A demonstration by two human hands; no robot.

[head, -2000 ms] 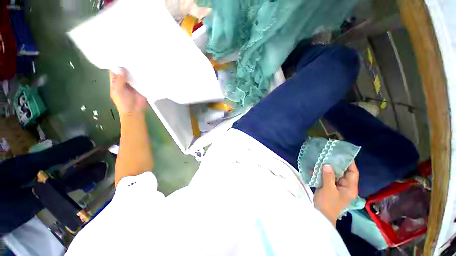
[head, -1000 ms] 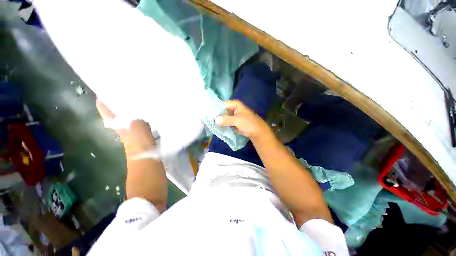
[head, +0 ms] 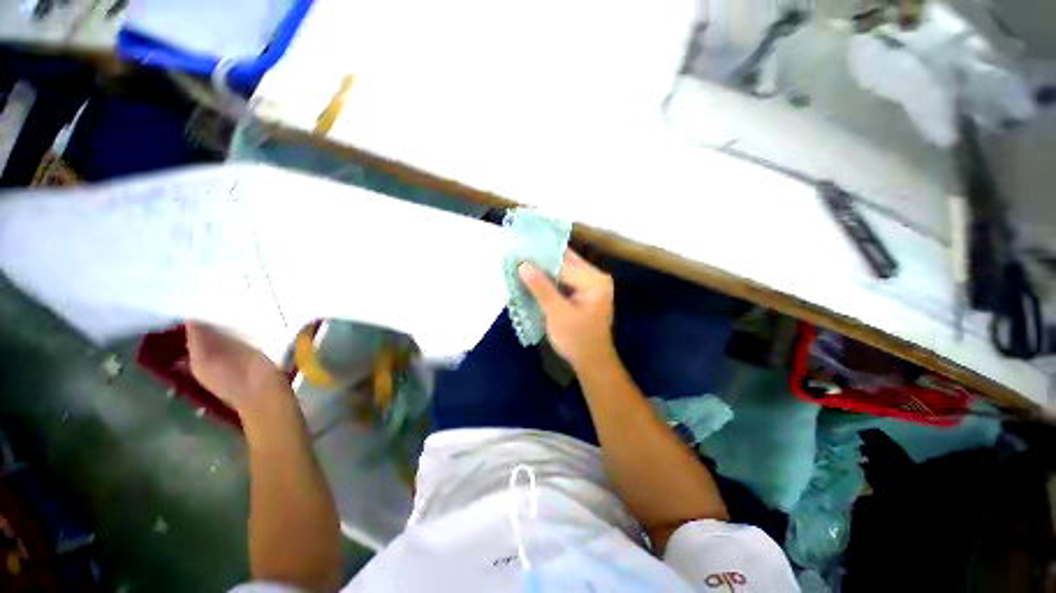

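Note:
A large white sheet [head: 220,249], fabric or paper, with faint dark marks and a dotted line, spans the left and middle in front of the table edge. My left hand [head: 232,371] holds its lower edge from below; the fingers are partly hidden behind it. My right hand [head: 576,310] holds a small pale green piece with a scalloped edge [head: 535,272] between thumb and fingers, at the sheet's right end. The green piece overlaps or touches the sheet's end; I cannot tell if they are joined.
The white table [head: 486,104] has a wood edge. Black snips [head: 857,229] and large black-handled scissors [head: 1017,319] lie at right. A red basket [head: 880,388] and green fabric [head: 764,446] are below the edge. A dark red crate [head: 174,365] and yellow-orange loops [head: 382,376] are lower left.
The view has turned toward the table. The white sheet now extends flatter to the left. The green piece has come from over my lap to the sheet's right end, still in my right hand.

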